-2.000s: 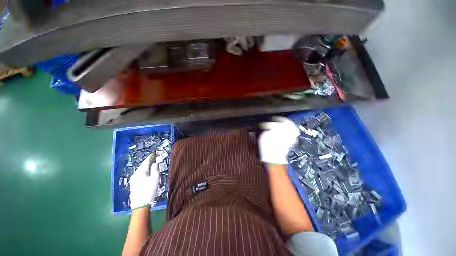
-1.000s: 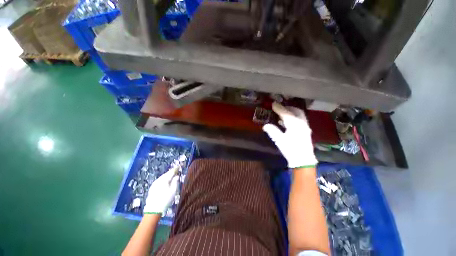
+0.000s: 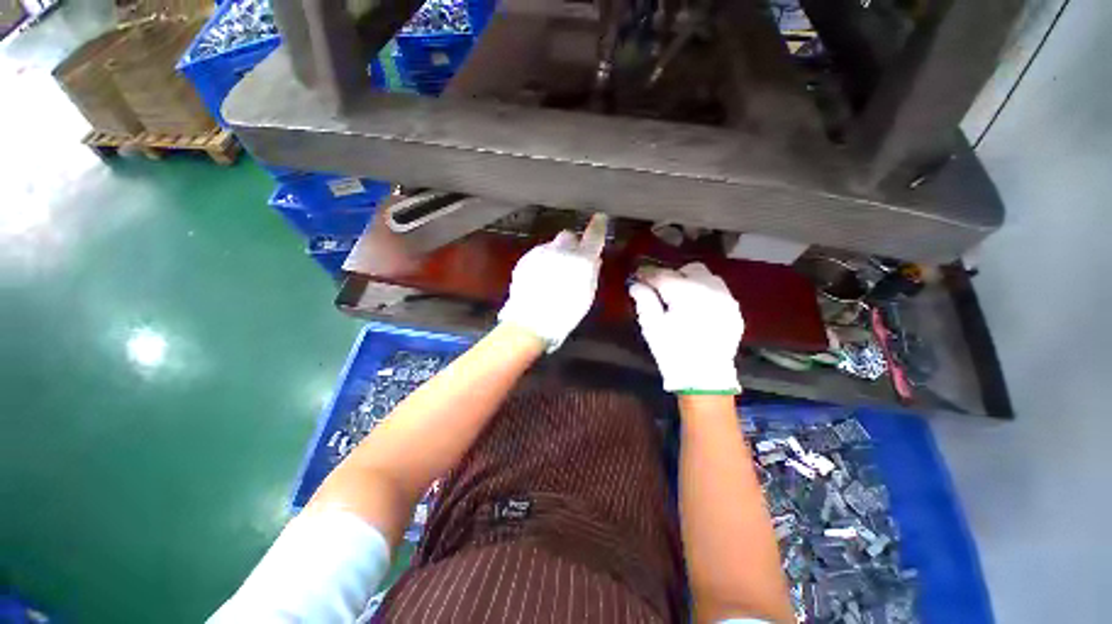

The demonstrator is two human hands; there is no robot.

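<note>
My left hand (image 3: 552, 288), in a white knit glove, reaches over the red work board (image 3: 470, 273) with its fingertips at the dark metal die under the press beam. Whether it holds a part is hidden. My right hand (image 3: 691, 327), gloved too, is over the board just to the right, fingers curled at a small dark piece near the fingertips; its grip is unclear. Grey metal parts (image 3: 841, 536) lie heaped in the right blue bin (image 3: 939, 512). Smaller parts (image 3: 388, 393) lie in the left blue bin (image 3: 327, 427), partly covered by my left arm.
The thick grey press beam (image 3: 585, 165) crosses above both hands. A slotted bar (image 3: 427, 219) lies at the board's left end. A pink-handled tool (image 3: 890, 354) and scraps lie at the right end. Blue crates (image 3: 320, 195) and cartons on a pallet (image 3: 159, 85) stand at the left.
My left hand has left the left bin and moved up and right to the die. My right hand has moved from the bin side onto the board, now slightly lower and left than one second ago.
</note>
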